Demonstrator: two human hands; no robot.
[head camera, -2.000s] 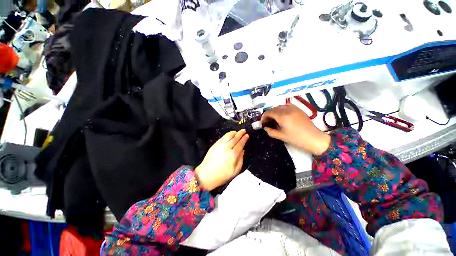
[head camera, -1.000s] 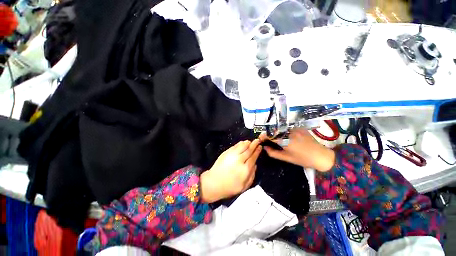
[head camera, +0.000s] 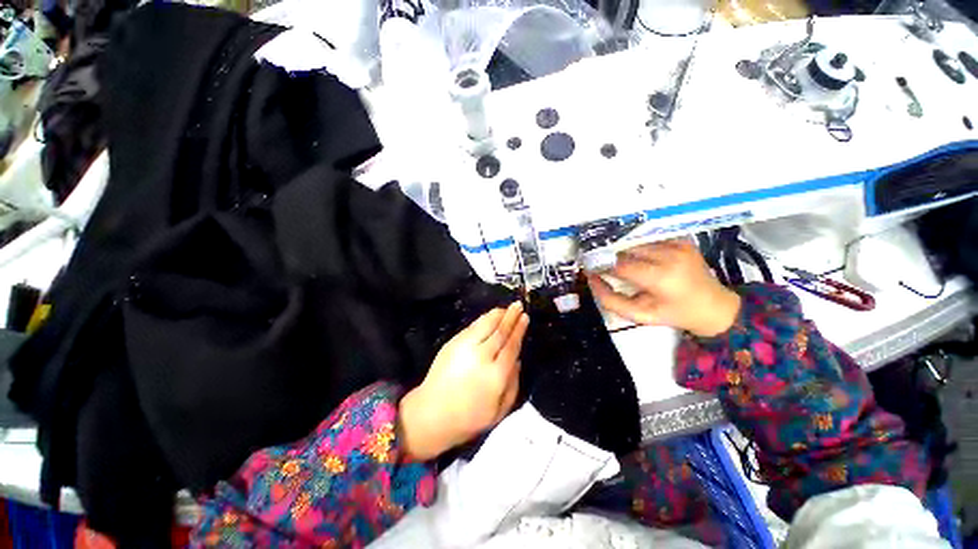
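Note:
The black garment (head camera: 268, 268) lies heaped left of the needle, and its lint-specked section (head camera: 579, 375) runs under the presser foot (head camera: 536, 273) of the white sewing machine (head camera: 751, 139). A small white tag (head camera: 566, 303) lies on this section just in front of the foot. My left hand (head camera: 467, 381) presses the cloth flat, fingers together, fingertips just left of the foot. My right hand (head camera: 670, 287) is right of the foot, thumb and fingers apart, with nothing visible between them. The needle tip and stitches cannot be made out.
A white cloth (head camera: 536, 466) lies by my lap below the black section. Black-handled scissors (head camera: 740, 257) and a red-handled tool (head camera: 847, 292) lie right of my right hand. A grey ruler strip (head camera: 681, 416) runs along the table front. Clear plastic (head camera: 536, 38) is behind the machine.
My right hand has moved right, away from the foot and the dark cloth fold it held. The white tag shows again. My left hand stays on the cloth. The view has shifted.

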